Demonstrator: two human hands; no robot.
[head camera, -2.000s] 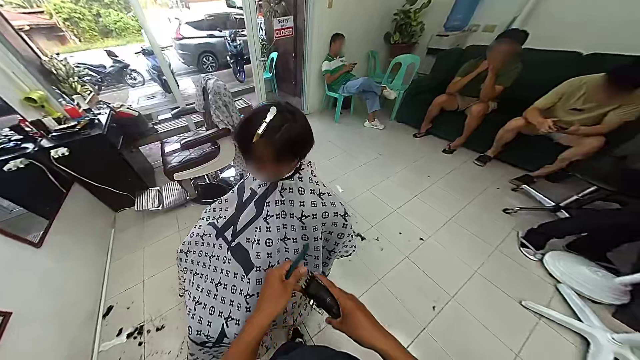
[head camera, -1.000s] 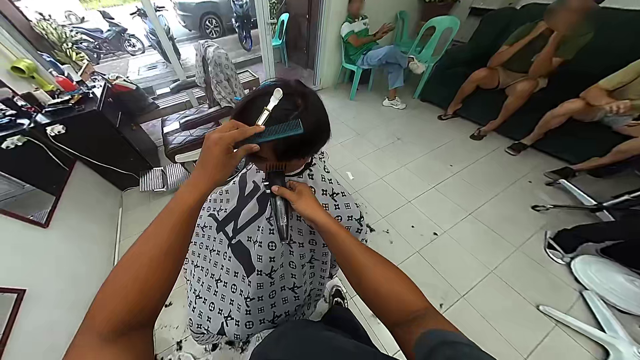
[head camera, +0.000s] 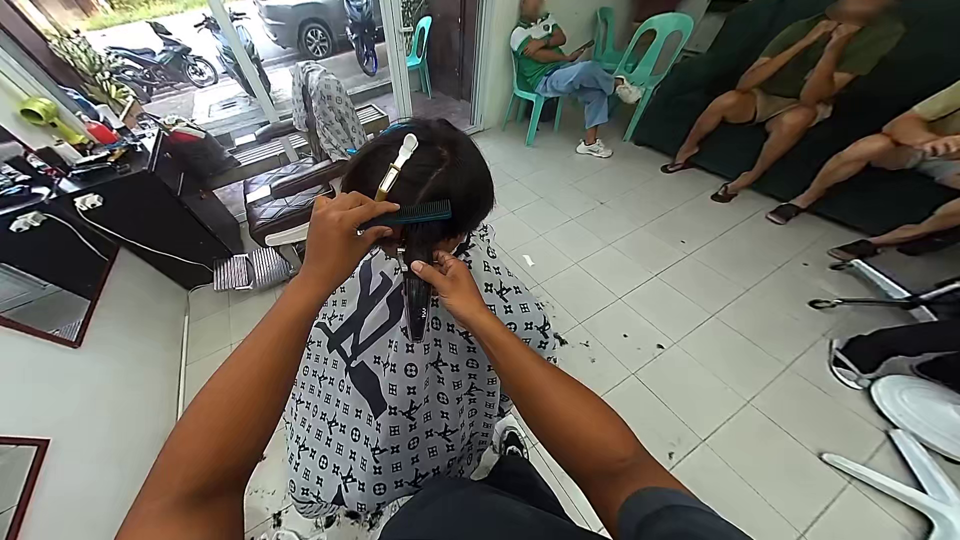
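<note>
A seated person's dark hair (head camera: 457, 161) is in front of me, with a white and gold hair clip (head camera: 397, 166) fastened in it. My left hand (head camera: 341, 236) holds a teal comb (head camera: 424, 212) level against the lower hair. Just under the comb, my right hand (head camera: 450, 281) grips a black hair clipper (head camera: 417, 304), its head up at the hair and its body pointing down. The clipper's blade is partly hidden by hair and comb. A white patterned barber cape (head camera: 427, 390) covers the person's body.
A brown barber chair (head camera: 289, 195) stands beyond the seated person. At left is a black counter (head camera: 161, 202) with bottles and a green hair dryer (head camera: 52, 120). Several people sit on a green chair (head camera: 534, 97) and a dark sofa (head camera: 675, 101). A white chair base (head camera: 911, 480) stands at right.
Both hands have risen from in front of the cape to the hair since two seconds ago, comb in the left, clipper in the right. Over the last second they have stayed nearly in place.
</note>
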